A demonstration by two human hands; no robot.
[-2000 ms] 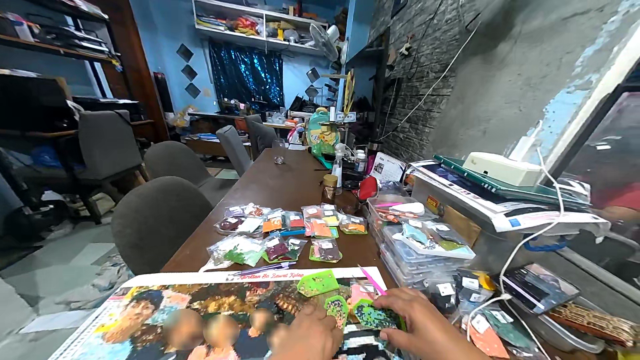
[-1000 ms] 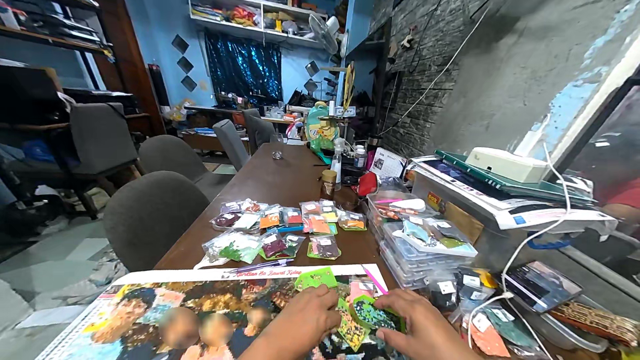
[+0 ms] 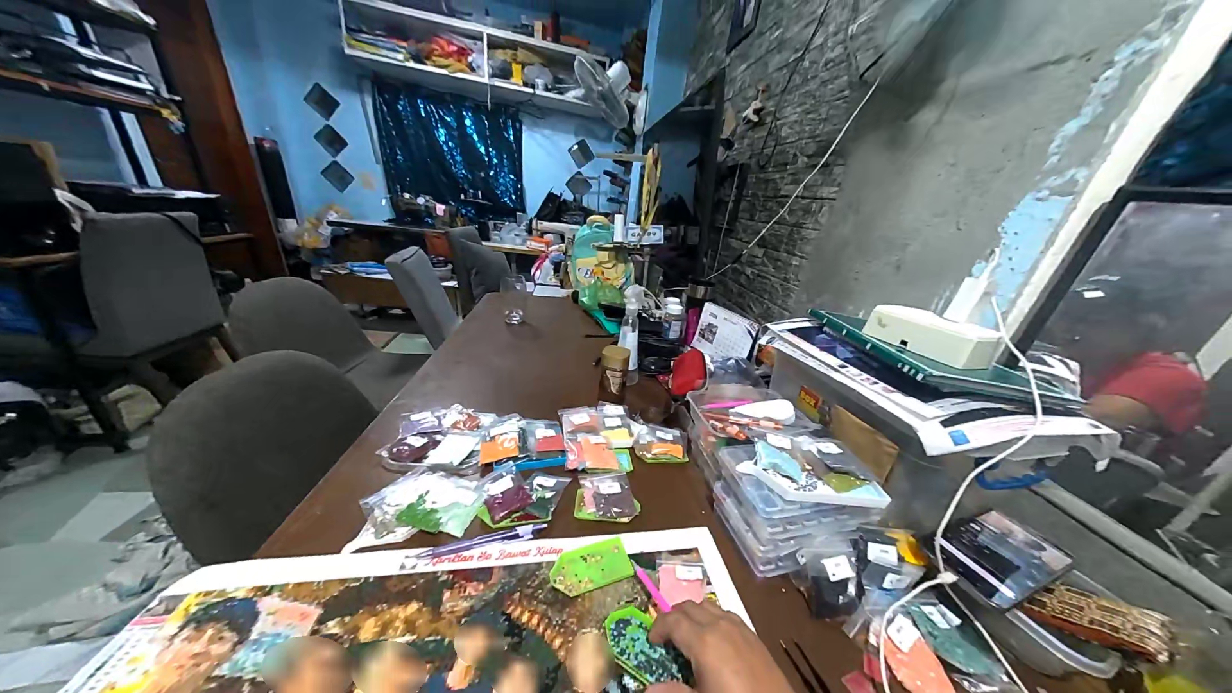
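Observation:
In the head view my right hand is at the bottom, its fingers at the right edge of a green bead tray holding dark and teal beads. A pink pen slants down to the fingertips; whether the hand also holds it is unclear. Just above lies a lime green tray with a few beads, beside a small pink bead packet. All rest on a printed picture canvas with a white border. My left hand is out of view.
Several bead bags and a purple pen lie beyond the canvas. At right are stacked clear plastic boxes, a large storage bin, a white cable and dark tweezers. A person's red sleeve shows far right.
My left hand has left the view, and the second lime tray near it no longer shows. My right hand and the bead tray have shifted left and nearer. The pink pen now lies left of the pink packet.

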